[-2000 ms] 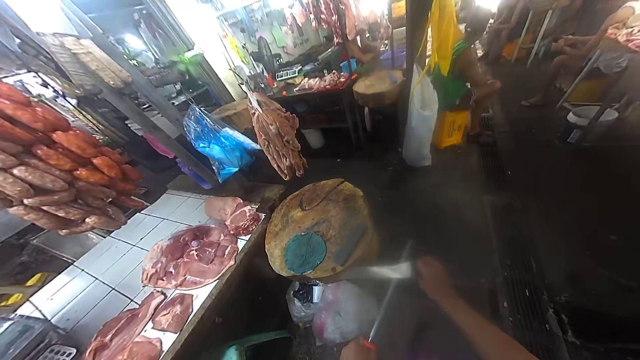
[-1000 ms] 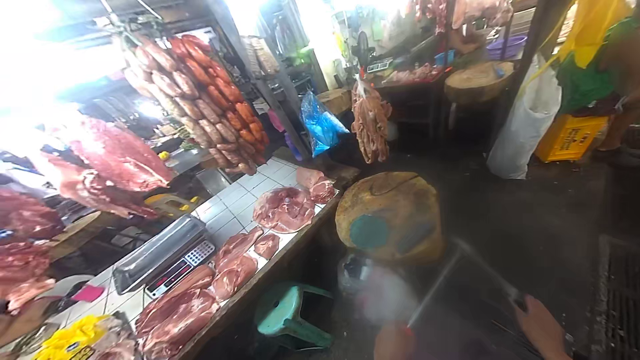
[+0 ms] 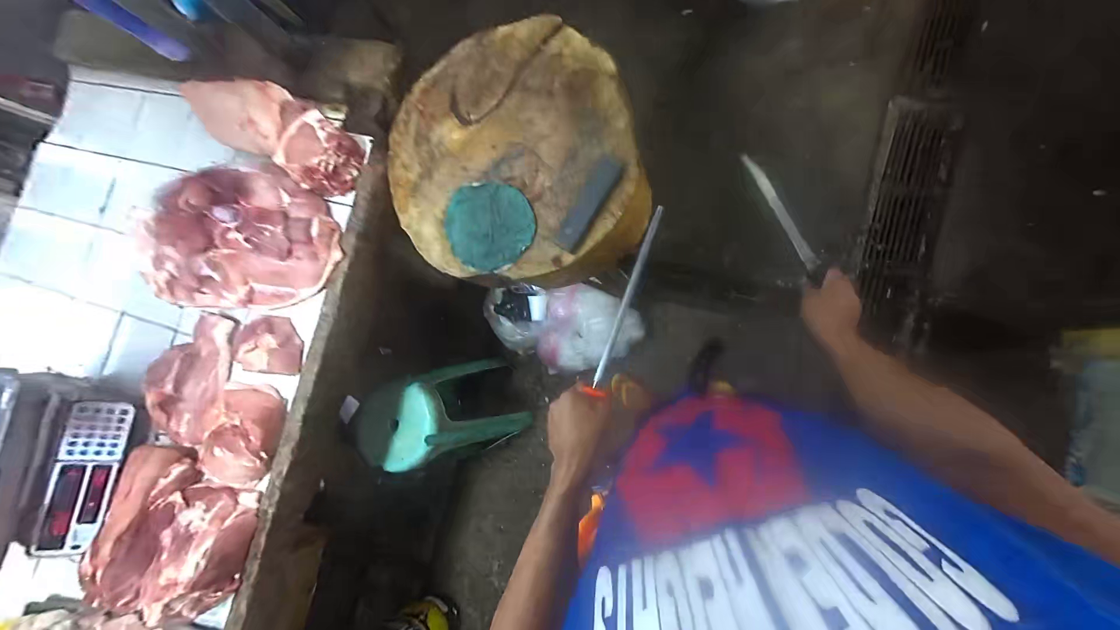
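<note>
My left hand (image 3: pixel 575 427) grips the orange handle of a honing steel (image 3: pixel 628 296), whose rod points up toward the near right edge of a round wooden chopping block (image 3: pixel 525 96). My right hand (image 3: pixel 833 308) is closed on the dark handle of a knife (image 3: pixel 777 203), its blade pointing up and left. The knife and the steel are well apart. On the block lie a round green piece (image 3: pixel 490 226) and a grey rectangular block (image 3: pixel 590 204), perhaps a sharpening stone.
Raw meat cuts (image 3: pixel 241 236) lie on a white-tiled counter (image 3: pixel 66 245) at the left, beside a digital scale (image 3: pixel 83 477). A green plastic stool (image 3: pixel 411 429) and plastic bags (image 3: pixel 573 324) are on the floor near the block. A floor grate (image 3: pixel 910 188) runs at the right.
Two seconds ago the knife lay close to the steel; now my right hand holds it well to the right, apart from it. The view has tilted sharply down.
</note>
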